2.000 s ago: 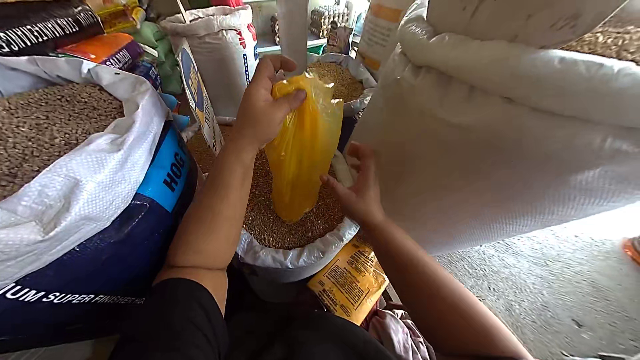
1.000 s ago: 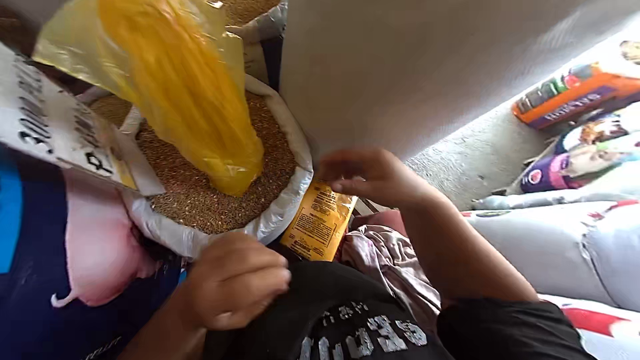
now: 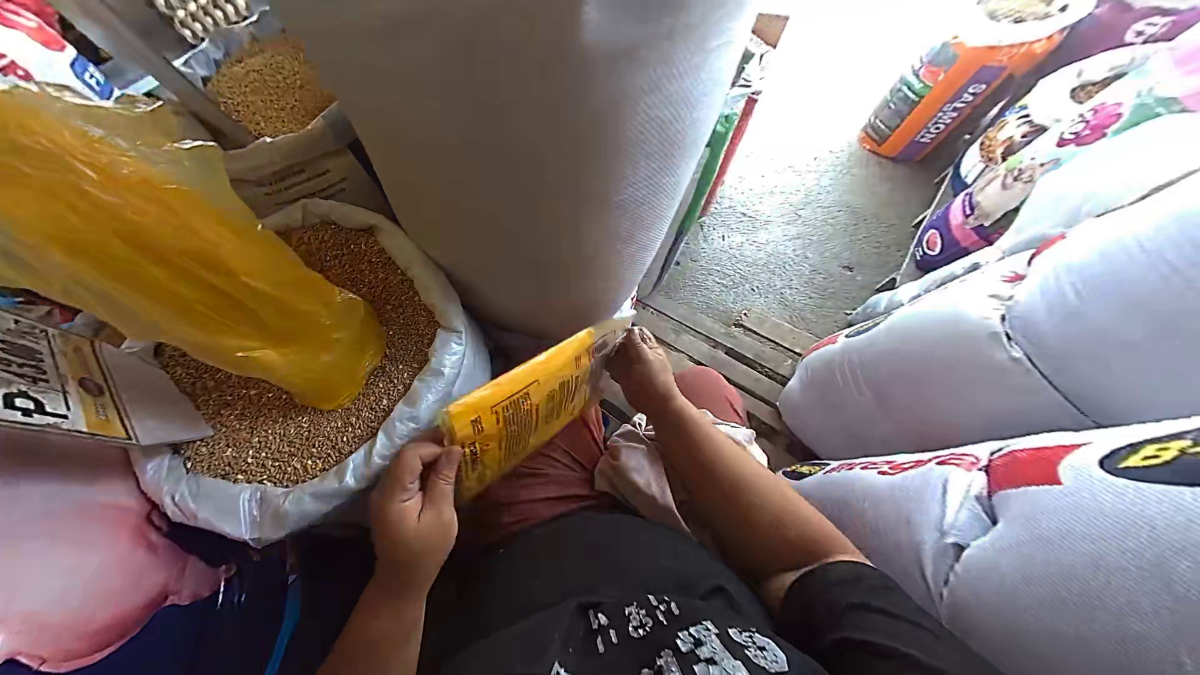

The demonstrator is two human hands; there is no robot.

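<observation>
Both of my hands hold a flat yellow plastic packet [image 3: 525, 408] with dark print, above my lap. My left hand [image 3: 417, 506] pinches its near left end between thumb and fingers. At the far right end, my right hand [image 3: 642, 370] grips the clear edge of the packet. To the left, a translucent yellow plastic bag [image 3: 216, 281] leans with its rounded lower end on brown grain [image 3: 272, 445] in an open white sack [image 3: 459, 366]. Neither hand touches that bag.
A price sign [image 3: 94, 384] stands at the grain's left edge. A tall full sack [image 3: 525, 141] rises ahead. White sacks [image 3: 900, 356] are piled on the right, near wooden slats [image 3: 717, 347]. Another open sack holds lighter grain [image 3: 272, 89]. An orange feed bag [image 3: 956, 98] stands farther off.
My left hand has let go of the yellow bag, which it held two seconds ago. The printed packet, earlier beside the grain sack, is now lifted between both hands. The view has swung right.
</observation>
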